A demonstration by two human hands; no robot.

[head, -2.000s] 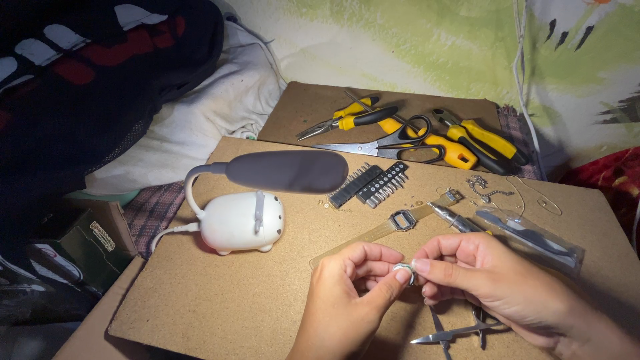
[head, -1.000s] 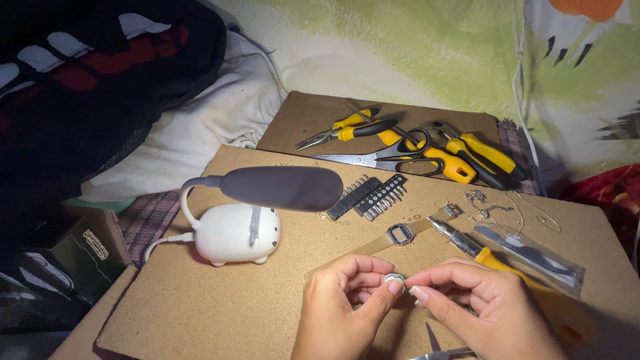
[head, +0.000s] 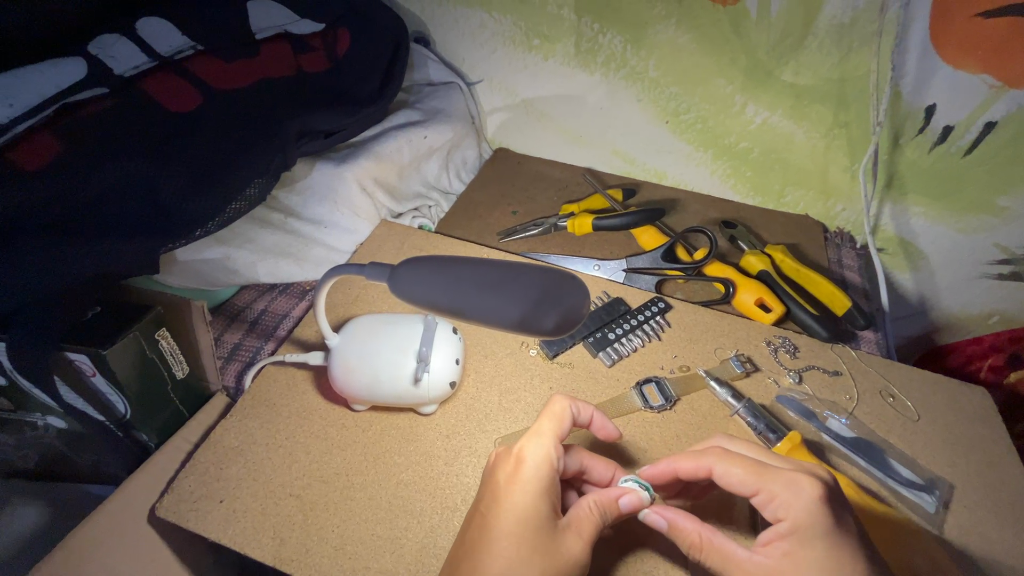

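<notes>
Between the fingertips of both hands is a small round white-and-green part (head: 637,486), perhaps a watch module. My left hand (head: 552,496) pinches it between thumb and a finger, the index finger raised. My right hand (head: 744,504) touches its right side with thumb and index finger. Just beyond the hands lies a digital watch case (head: 654,394) on a gold-coloured mesh strap (head: 620,405). A yellow-handled tool with a metal tip (head: 748,410), probably a soldering iron, lies by my right hand. Black holders of screwdriver bits (head: 628,330) lie farther back.
A white animal-shaped lamp (head: 384,360) with a dark head (head: 488,294) stands left on the board (head: 320,480). Behind are long-nose pliers (head: 580,222), scissors (head: 648,264) and cutting pliers (head: 792,276). Chains (head: 800,364) and tweezers in a clear sleeve (head: 868,452) lie right.
My left index finger has lifted off the small round part, which stays between the hands. The metal tool near the front edge, seen earlier, is now out of sight.
</notes>
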